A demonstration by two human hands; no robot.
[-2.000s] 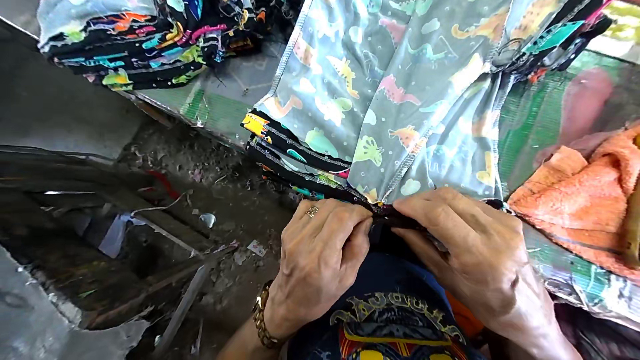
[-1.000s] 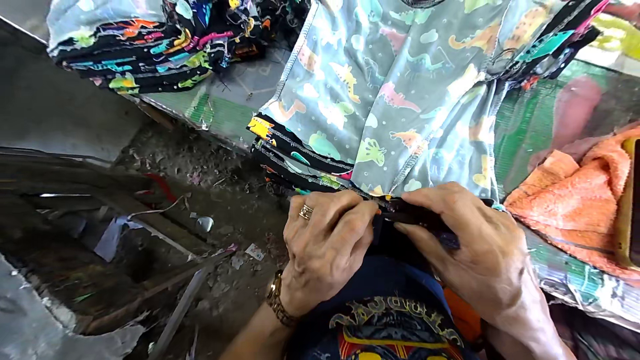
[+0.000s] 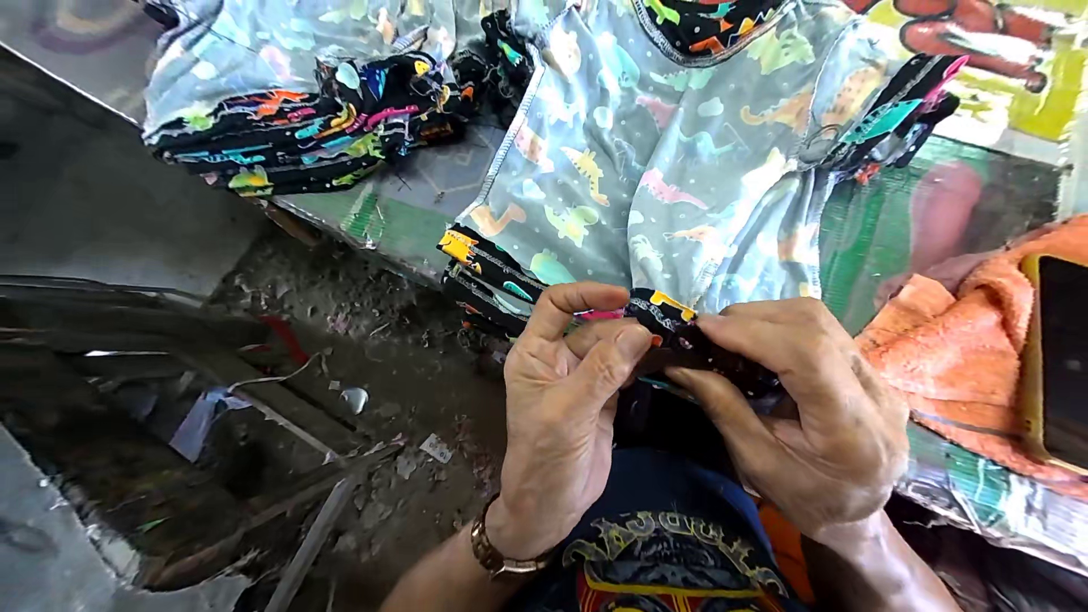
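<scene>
A grey garment with a dinosaur print lies inside out over the table, its black printed trim along the lower edge towards me. My left hand, with a watch or bracelet at the wrist, is turned palm up beside that trim, thumb and forefinger nearly together; whether anything fine is between them I cannot tell. My right hand pinches the black trim between thumb and forefinger, just right of the left fingertips. More black-trimmed layers lie beneath the garment at its left corner.
A stack of similar garments sits at the upper left. On the right, an orange cloth lies under a phone in a yellow case. The table's edge runs diagonally above a littered dirt floor and wooden pieces.
My left hand has rolled from back up to palm up, its fingers coming off the trim. The right hand still holds the trim near the same spot.
</scene>
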